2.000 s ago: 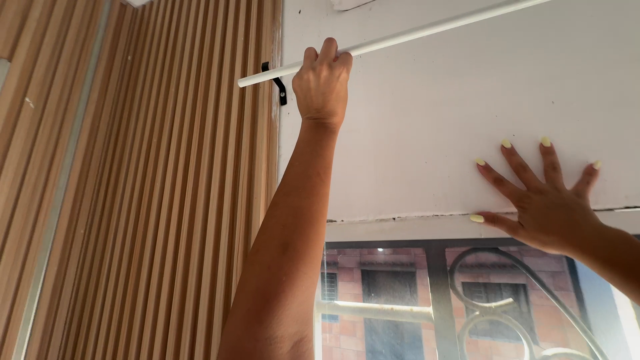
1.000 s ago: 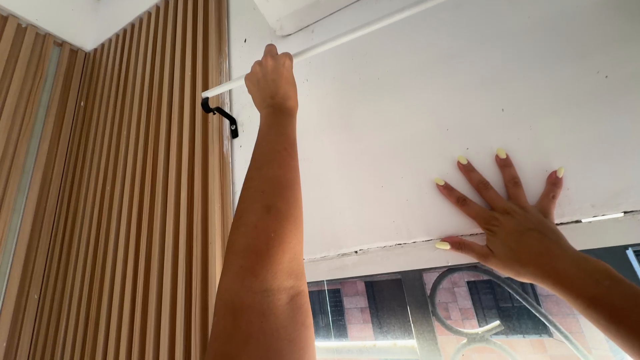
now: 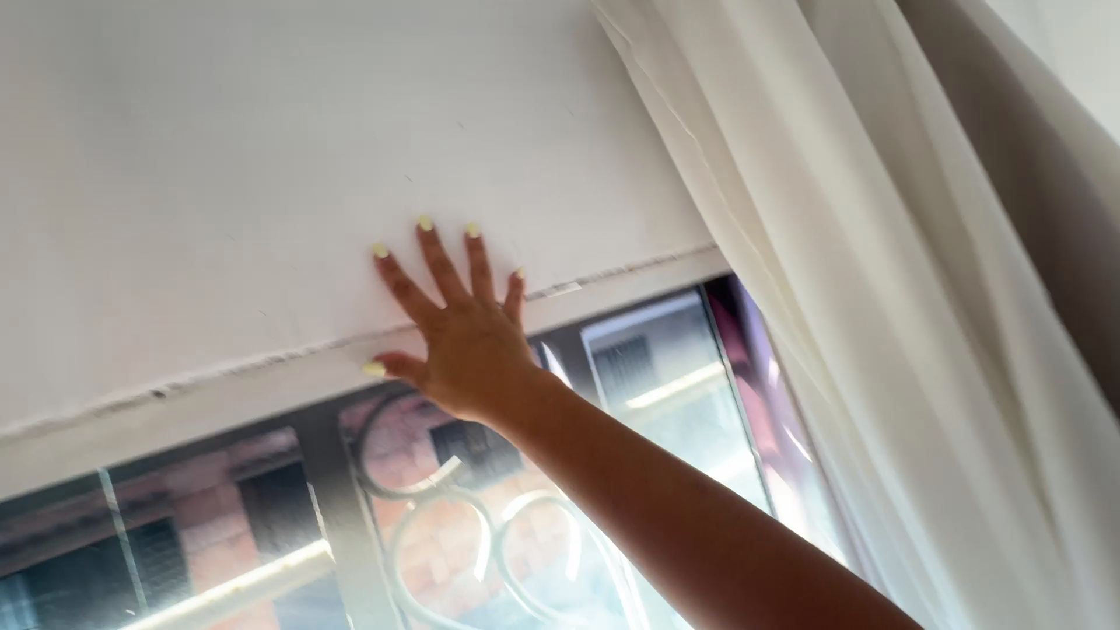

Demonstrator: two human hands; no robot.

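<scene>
My right hand [image 3: 464, 341] is spread against the white wall [image 3: 262, 175], just above the window frame [image 3: 319, 446]. Its fingers are apart, the nails are painted pale yellow, and it holds nothing. To its right hangs a long white curtain [image 3: 840, 262], not touching the hand. My left hand is outside the view, and so are the white rod and its black bracket.
Below the hand is a window with curled metal grille work [image 3: 446, 525] behind the glass. A rough crack [image 3: 262, 360] runs along the wall above the frame. Pink and purple fabric [image 3: 761, 376] shows beside the curtain.
The view has swung right, bringing the curtain in. My left hand, earlier up at the white rod, has left the view with the rod and bracket. My right hand remains spread on the wall.
</scene>
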